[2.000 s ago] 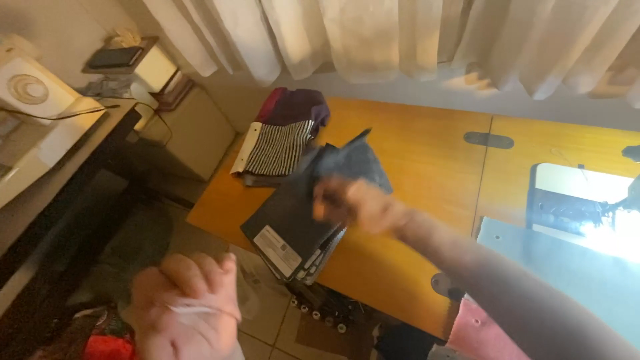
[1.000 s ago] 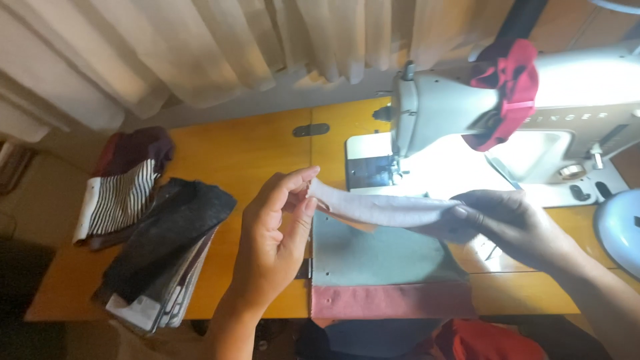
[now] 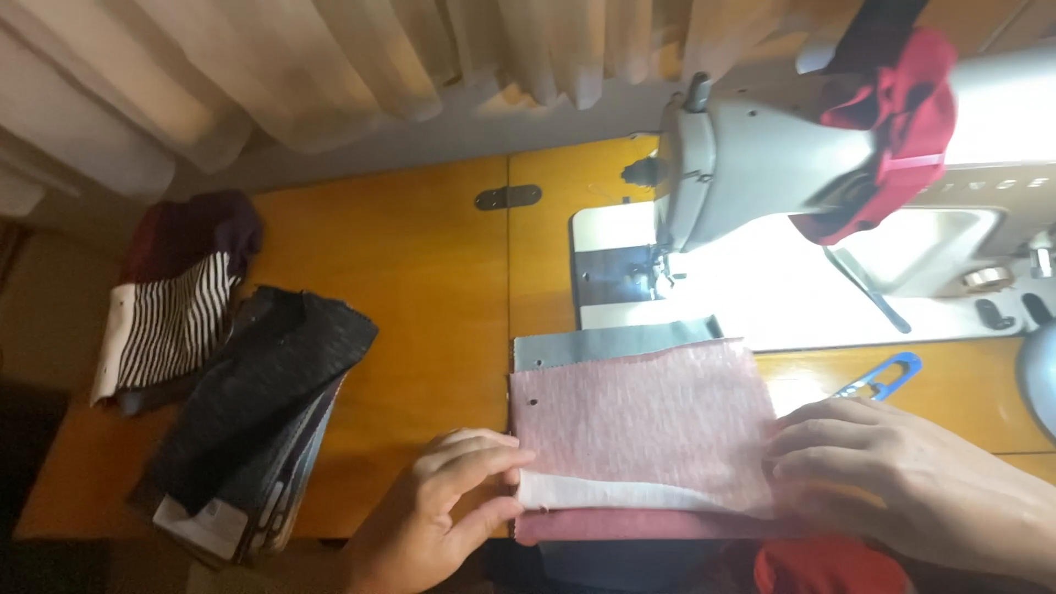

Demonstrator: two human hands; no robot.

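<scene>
A light pink fabric swatch [image 3: 635, 412] with a small hole lies at the front edge of the wooden sewing table [image 3: 412, 330]. Its near edge is folded up and shows a paler underside. Under it are a grey-green piece [image 3: 610, 342] and a darker pink piece [image 3: 643, 525]. My left hand [image 3: 454, 503] pinches the swatch's lower left edge between thumb and fingers. My right hand [image 3: 891, 470] rests on its right side, fingers bent; whether it grips the cloth is partly hidden. The sewing machine [image 3: 742, 165] stands just behind, its needle area lit.
Dark fabric swatches [image 3: 272, 388] and a striped piece with maroon cloth [image 3: 173, 322] lie at the left. Blue thread snips [image 3: 887, 379] are beyond my right hand. A red cloth band [image 3: 916, 140] hangs on the machine arm. Red fabric [image 3: 829, 568] shows below the table edge.
One second ago both hands held a pale strip of fabric raised over the table; now they are lower, at the pink swatch on the pile. The view has swung right since the oldest frame.
</scene>
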